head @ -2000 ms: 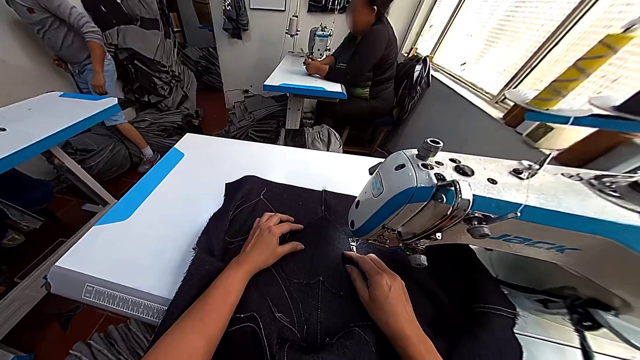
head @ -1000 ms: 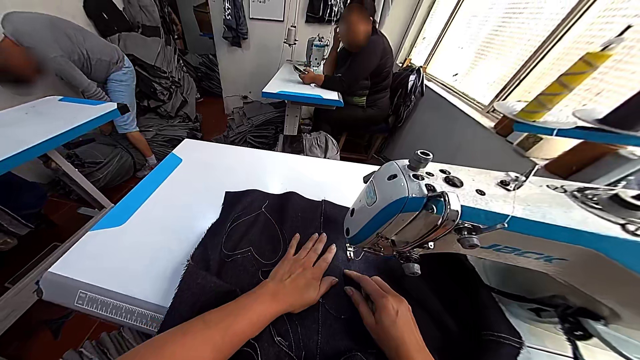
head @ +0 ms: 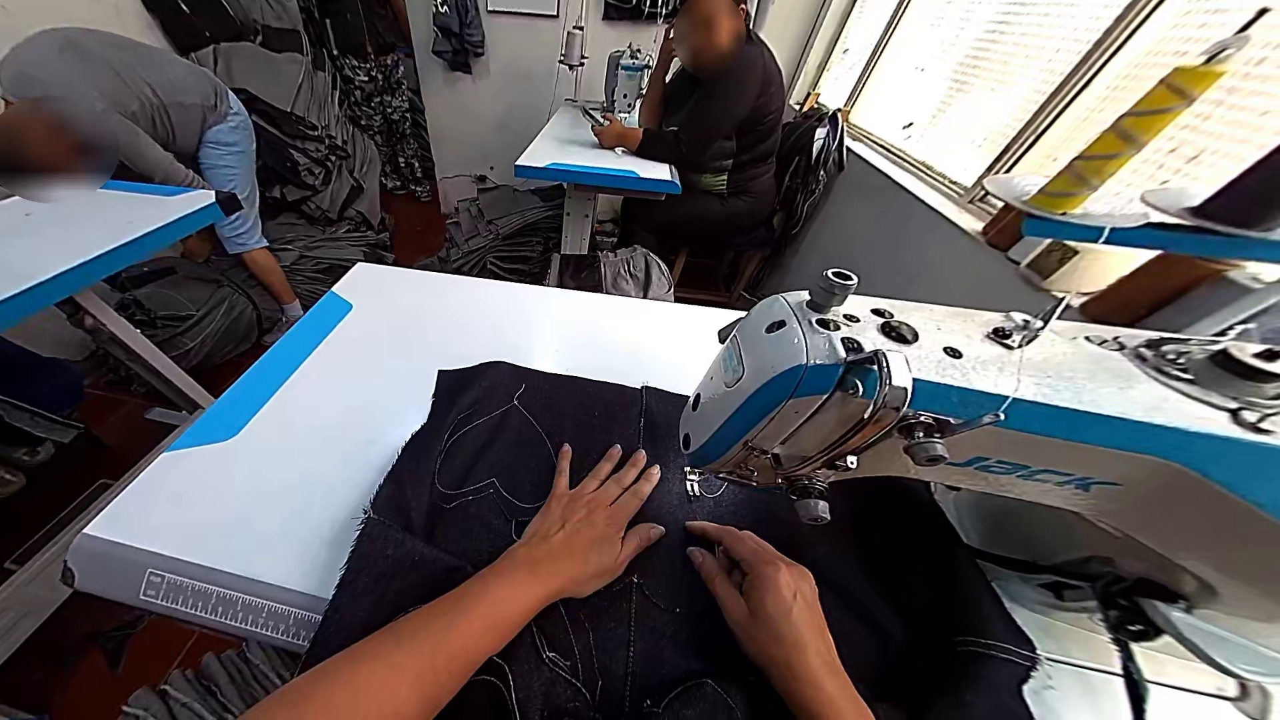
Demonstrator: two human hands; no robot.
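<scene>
A piece of dark denim (head: 590, 420) with light stitched curved lines lies on the white sewing table (head: 450, 320) and runs under the Jack sewing machine (head: 790, 400). My left hand (head: 590, 525) rests flat on the denim, fingers spread, left of the presser foot (head: 693, 482). Just below the foot, my right hand (head: 765, 590) touches the denim with its thumb and index finger near each other; whether they pinch any cloth cannot be told. A light thread loops beside the foot.
Thread cones (head: 1130, 135) stand on a rack at the right. Across the room a person (head: 715, 110) sits at another sewing table (head: 600, 165). At the left a person (head: 130, 100) bends beside a table (head: 90, 235), near piled garments (head: 180, 300). A ruler scale (head: 230, 605) marks the table's edge.
My left hand has moved right over the denim, nearer the presser foot, and more stitched lines show left of it. My right hand has drawn slightly back from the foot. The person at the left has bent down.
</scene>
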